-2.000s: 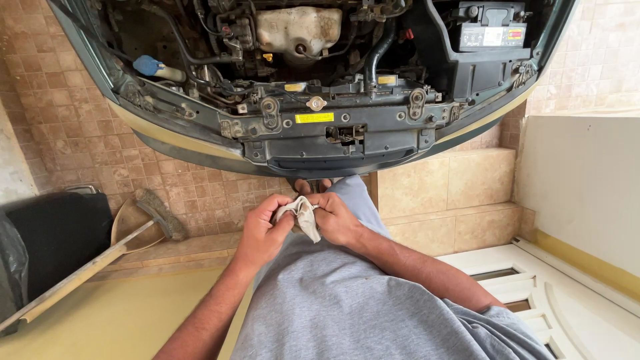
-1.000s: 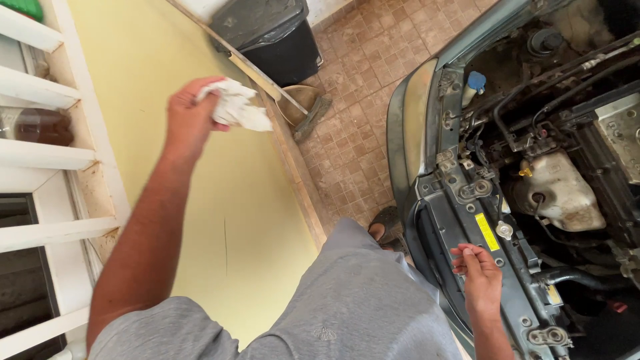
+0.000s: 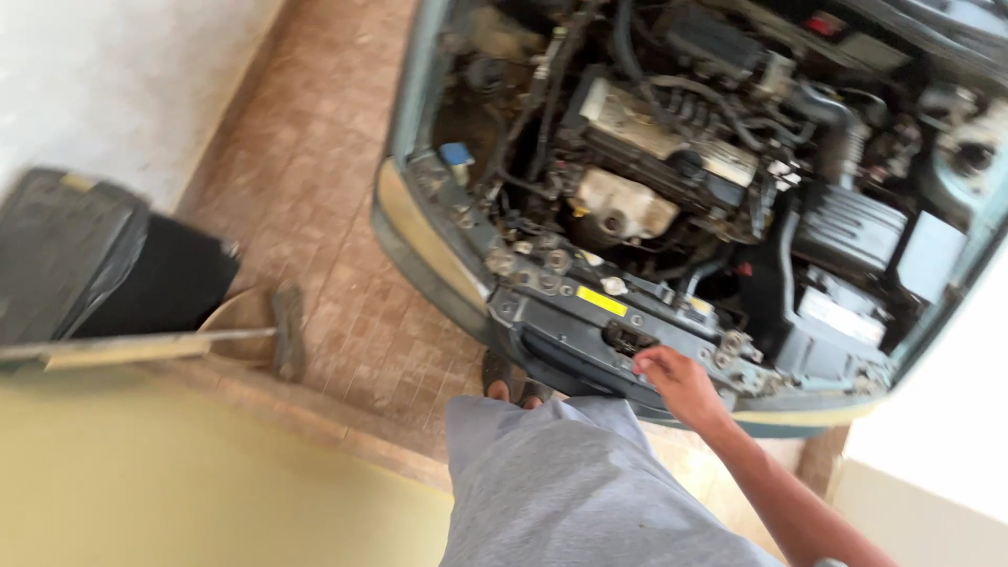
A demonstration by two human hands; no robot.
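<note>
My right hand (image 3: 679, 386) is over the front crossmember of a car's open engine bay, close to the hood latch (image 3: 628, 339). Its fingers are bent and blurred, and whether they touch the metal or pinch anything is not clear. Left of the latch, a yellow label (image 3: 602, 301) sits on the crossmember, with the radiator cap (image 3: 613, 286) just behind it. Farther back are the exhaust heat shield (image 3: 622, 205) and the engine's valve cover (image 3: 669, 130). My left hand is out of the frame, and no white cloth shows.
The car's front bumper (image 3: 433, 268) curves close before my legs. At the left stand a black bin (image 3: 181, 276) and a broom (image 3: 289, 331) lying across a low ledge (image 3: 339, 429). The battery (image 3: 841, 315) and a blue-capped reservoir (image 3: 456, 154) flank the engine.
Two seconds ago both hands held a white cloth; one second ago the left alone held it, out to the side. Now the left hand and cloth are out of view. The view has swung widely.
</note>
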